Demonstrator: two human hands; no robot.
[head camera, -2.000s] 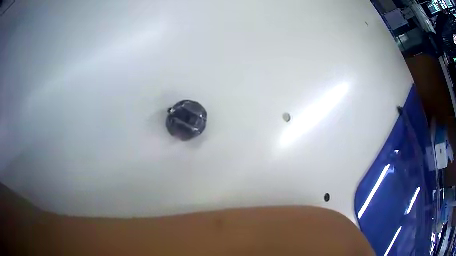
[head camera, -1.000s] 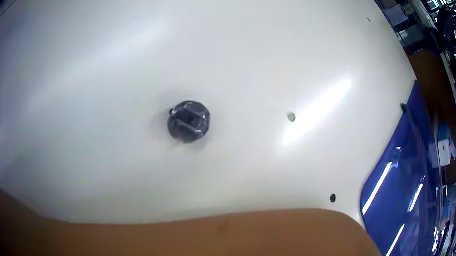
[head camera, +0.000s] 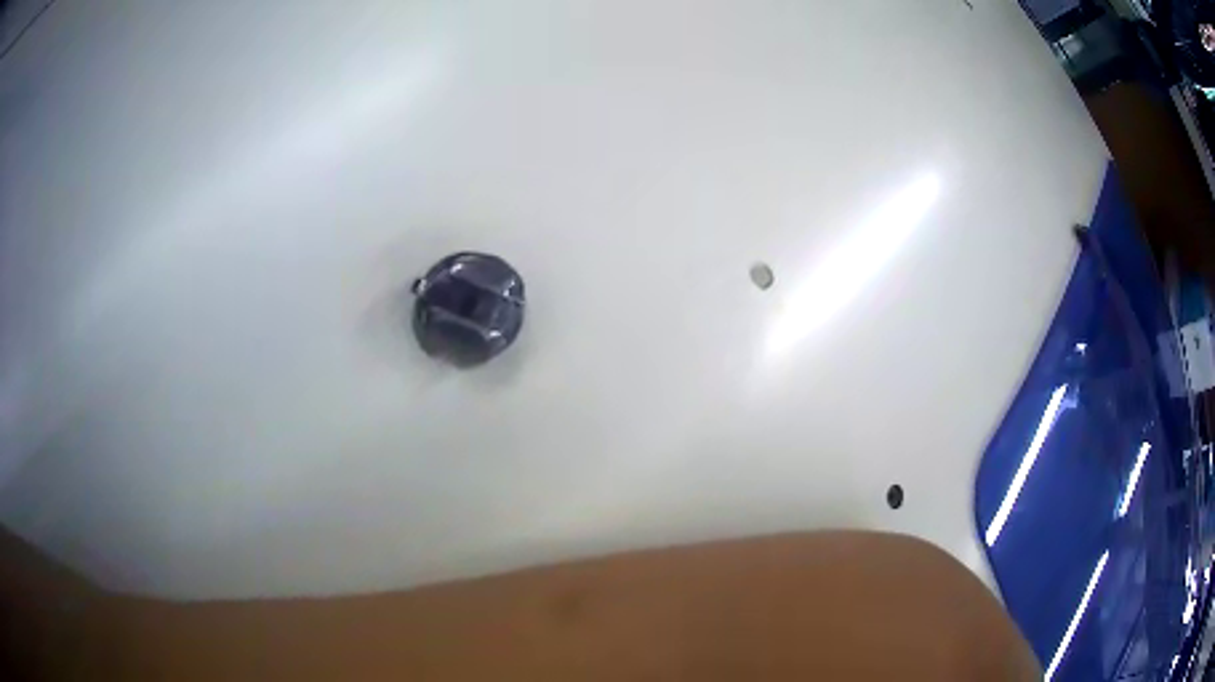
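A small dark round metallic bobbin case (head camera: 468, 309) with a bar across it lies alone on the off-white table (head camera: 640, 413). Nothing touches it. A bare forearm runs along the bottom edge of the picture, in front of the table; its hand is out of the picture. Neither my left hand nor my right hand is visible.
A glossy transparent blue sheet (head camera: 1033, 493) lies at the table's right edge. A small pale round spot (head camera: 761, 276) and a dark hole (head camera: 895, 496) mark the tabletop. Beyond the right edge are a brown surface (head camera: 1157, 167) and blurred factory items.
The view has shifted slightly, so the bobbin case appears a little further left and higher. It still lies on the table. The forearm stays along the bottom edge.
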